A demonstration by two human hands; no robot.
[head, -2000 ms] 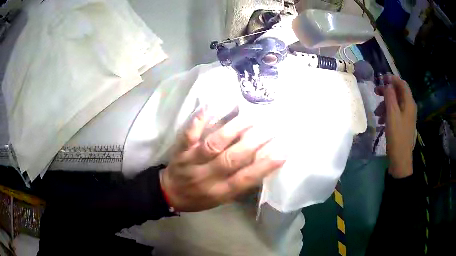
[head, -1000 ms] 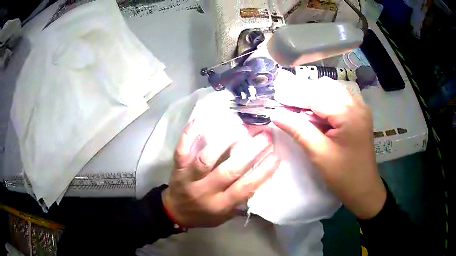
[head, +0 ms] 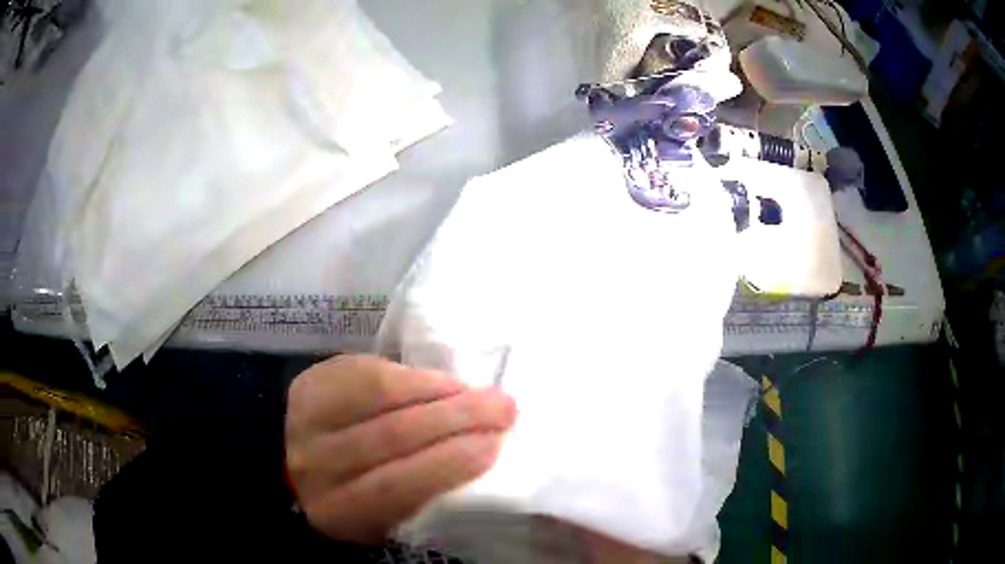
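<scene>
The white garment piece spreads from the presser foot down towards my lap, overexposed in the light. My left hand grips its left part, with fingers closed on the cloth. A strip of skin at the bottom edge, under the cloth's lower rim, appears to be my right hand. It is blurred and mostly hidden, so its grip does not show. Dark snips or tweezers with a red cord lie on the table right of the machine bed.
A stack of off-white cut panels lies left of the machine. The table has a ruler-marked front edge. A black phone and a translucent grey cover are at the right. A carton stands lower left.
My right hand has left the needle area, and the dark tool now lies on the table. My left hand has moved lower left, pinching the cloth, which now stretches towards me. The view has shifted.
</scene>
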